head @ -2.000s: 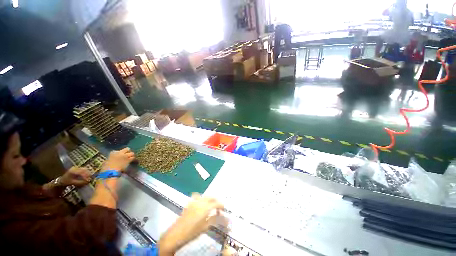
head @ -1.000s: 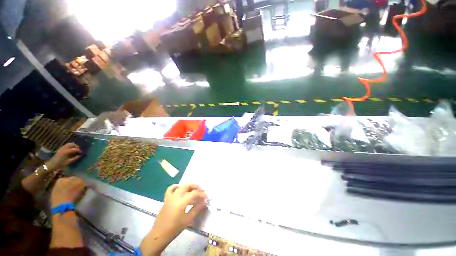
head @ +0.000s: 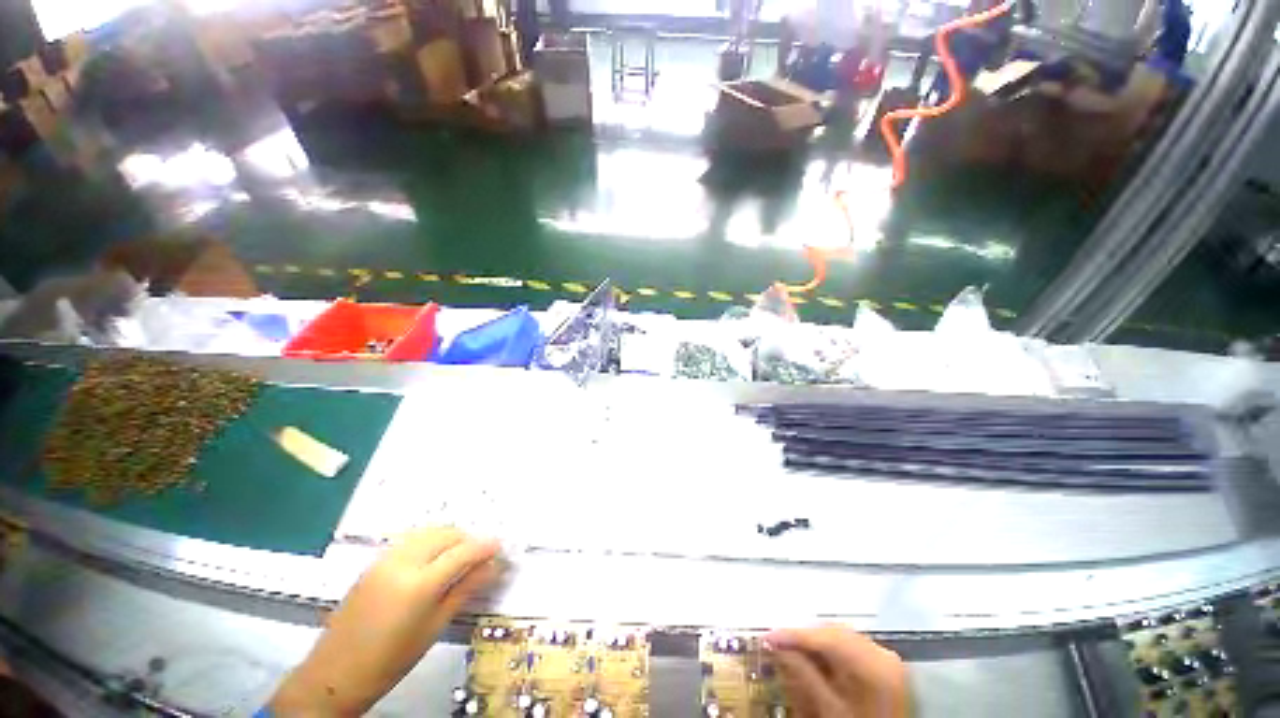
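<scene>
A tan circuit board (head: 569, 665) dotted with small parts and dark capacitors lies on the conveyor at the bottom centre; a dark gap splits it. My left hand (head: 386, 610) is over the bench edge, left of and above the board, fingertips close together; whether they hold a part is too small to tell. My right hand (head: 849, 673) has its fingertips at the board's upper right edge; its palm is cut off by the bottom edge and its grip is unclear. Tiny white pieces (head: 456, 508) lie faintly beyond my left hand. A small black cluster (head: 783, 527) lies on the bench.
A brown heap (head: 141, 425) and a pale label (head: 310, 452) lie on the green mat (head: 267, 498). Behind are a red bin (head: 362, 331), a blue bin (head: 489, 340) and plastic bags (head: 807, 351). Dark tubes (head: 983, 446) lie right; more boards (head: 1179, 659) are lower right.
The view has swung right and down. The neighbour's hands have left the picture. The board shows more fully, my right hand has appeared at it, and my left hand sits lower left in the picture.
</scene>
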